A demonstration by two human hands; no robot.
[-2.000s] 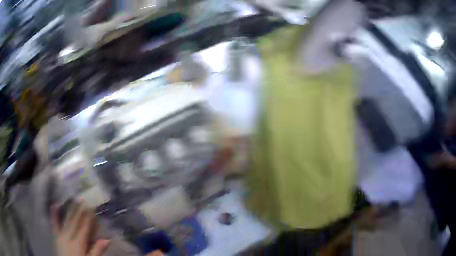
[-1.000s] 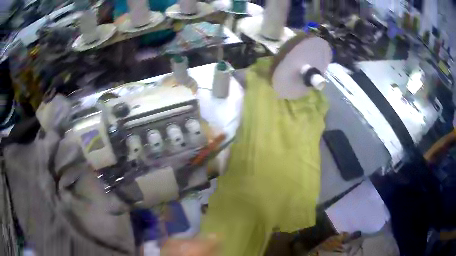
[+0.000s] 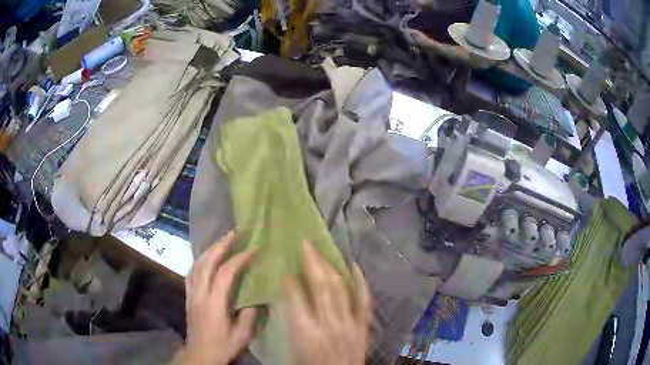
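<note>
An olive-green fabric piece (image 3: 267, 178) lies flat on the grey-brown fabric (image 3: 370, 189), left of the overlock machine (image 3: 474, 182). My left hand (image 3: 219, 303) rests on the green piece's lower left edge, fingers spread. My right hand (image 3: 329, 306) lies over its lower right part, blurred. Whether either hand pinches the fabric is hard to tell. The presser foot area is partly hidden by the grey-brown fabric. A stack of olive-green pieces (image 3: 570, 289) hangs at the right of the machine.
A layered stack of beige pieces (image 3: 132, 135) lies at the left on a dark striped cloth. A white cable (image 3: 35, 175) and small items lie at the far left. Thread cones (image 3: 485, 25) stand behind the machine. A blue scrap patch (image 3: 442, 319) shows at the table's front edge.
The view has swung left, so the machine now sits at the right. One olive-green piece now lies on the grey-brown fabric, and both my hands are on it.
</note>
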